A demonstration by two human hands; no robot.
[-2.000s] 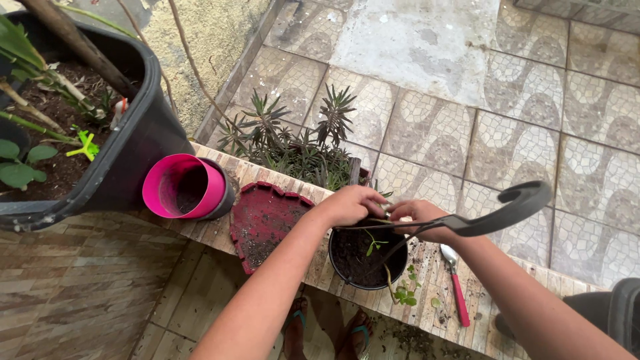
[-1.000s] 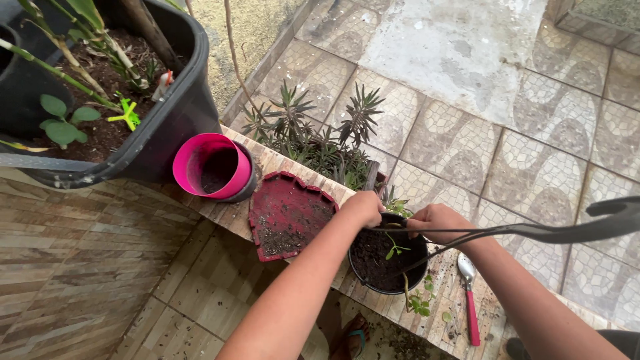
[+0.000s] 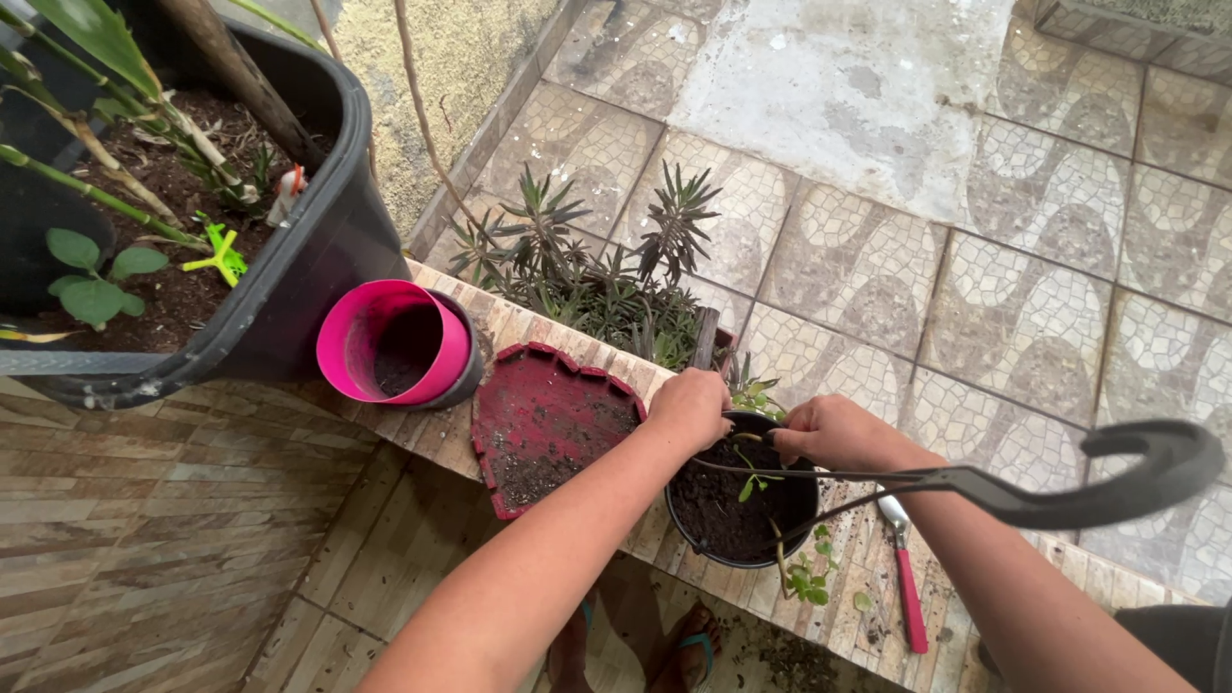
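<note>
A black hanging pot (image 3: 741, 520) of dark soil stands on the tiled ledge, its hanger and hook (image 3: 1088, 481) leaning right across my right forearm. My left hand (image 3: 691, 409) is at the pot's far left rim, fingers curled; what they grip is hidden. Opposite it, at the far right rim, my right hand (image 3: 828, 431) has finger and thumb close together near a thin stem, and I cannot tell whether they pinch it. A small green sprig (image 3: 756, 478) lies on the soil between the hands. Another leafy cutting (image 3: 808, 577) hangs over the near rim.
A red heart-shaped tray (image 3: 558, 423) with loose soil lies left of the pot. Beyond it a pink pot (image 3: 337, 342) sits inside a dark one, beside a large black planter (image 3: 318, 241). Right of the pot lies a spoon with a red handle (image 3: 909, 597). Spiky plants (image 3: 597, 289) grow behind the ledge.
Two seconds ago my hands were close together at the far rim; now they are apart, one on each side. The hook has shifted relative to my right forearm.
</note>
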